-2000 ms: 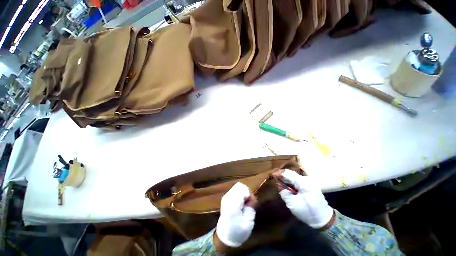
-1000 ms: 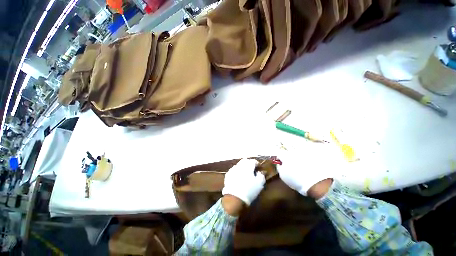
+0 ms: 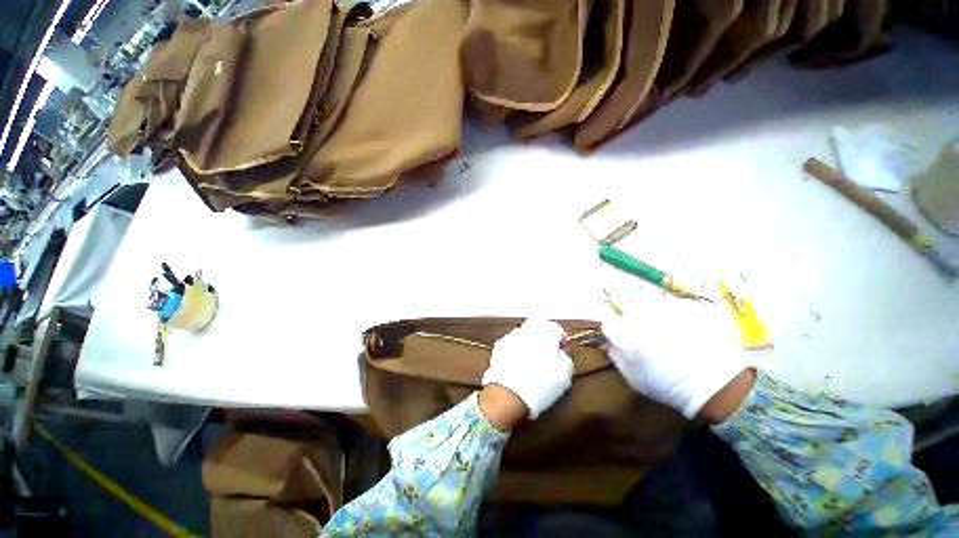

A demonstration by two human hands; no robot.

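Observation:
A brown bag lies at the table's front edge, its long mouth facing up and a thin pale line along its inside. My left hand, in a white glove with bare fingertips, is closed on the bag's mouth edge right of centre. My right hand, also white-gloved, is just to the right and holds a small slim tool, possibly snips, with its tip at the bag edge between my hands. The handle is mostly hidden in the glove.
A green-handled awl, a yellow knife and small strips lie beyond my right hand. A wooden-handled tool is far right, a tool pot at left. Brown bags line the table's back.
The view has shifted. The bag's mouth, gaping at first, is now narrower. My hands have come together at its edge; the red part of the tool is now hidden.

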